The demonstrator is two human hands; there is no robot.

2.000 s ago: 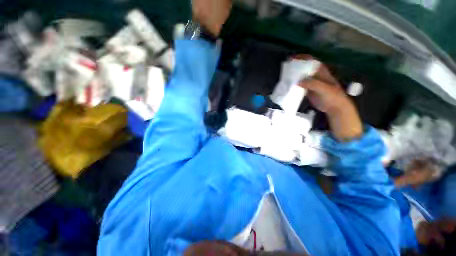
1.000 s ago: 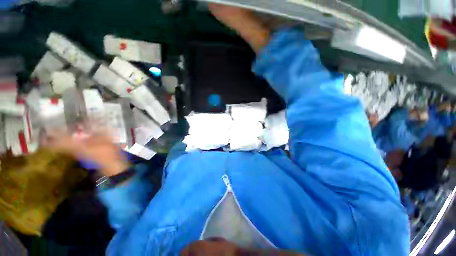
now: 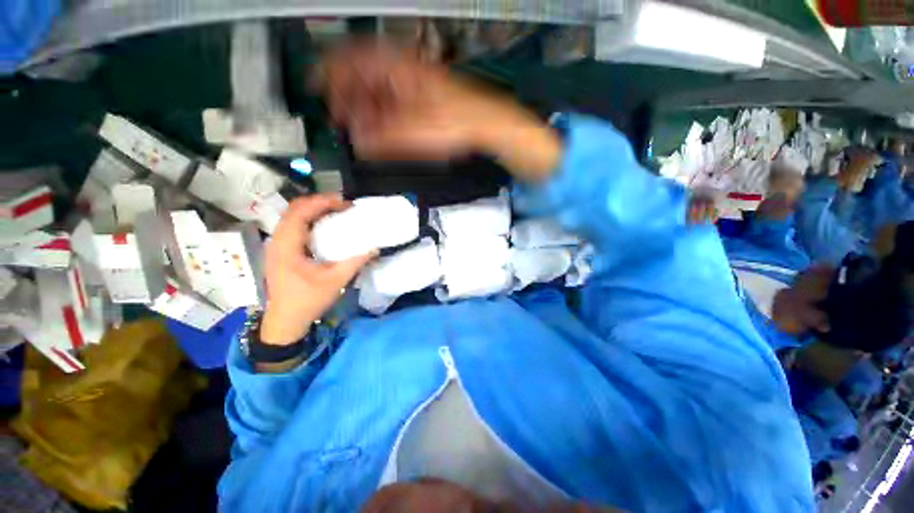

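My left hand (image 3: pixel 301 266), with a dark watch at the wrist, grips a small white wrapped product (image 3: pixel 365 228) between thumb and fingers, above the left end of the white bundles. More white wrapped products (image 3: pixel 475 267) lie in tight rows in front of my body. My right hand (image 3: pixel 401 105) is strongly blurred above the black tray (image 3: pixel 456 180); its fingers point left, and I cannot tell if it holds anything. The tray is mostly hidden by my right arm and the bundles.
White cartons (image 3: pixel 212 263) with red marks lie heaped at left, with a blurred upright carton (image 3: pixel 257 75) behind. A yellow bag (image 3: pixel 105 411) lies lower left. A curved rail (image 3: pixel 301 15) crosses the top. White papers or wrappers (image 3: pixel 737 150) and people in blue smocks are at right.
My left hand has moved from the carton heap to the bundles and now holds a white product. My right hand has moved down and left from the rail. The upright blurred carton has appeared behind the heap.
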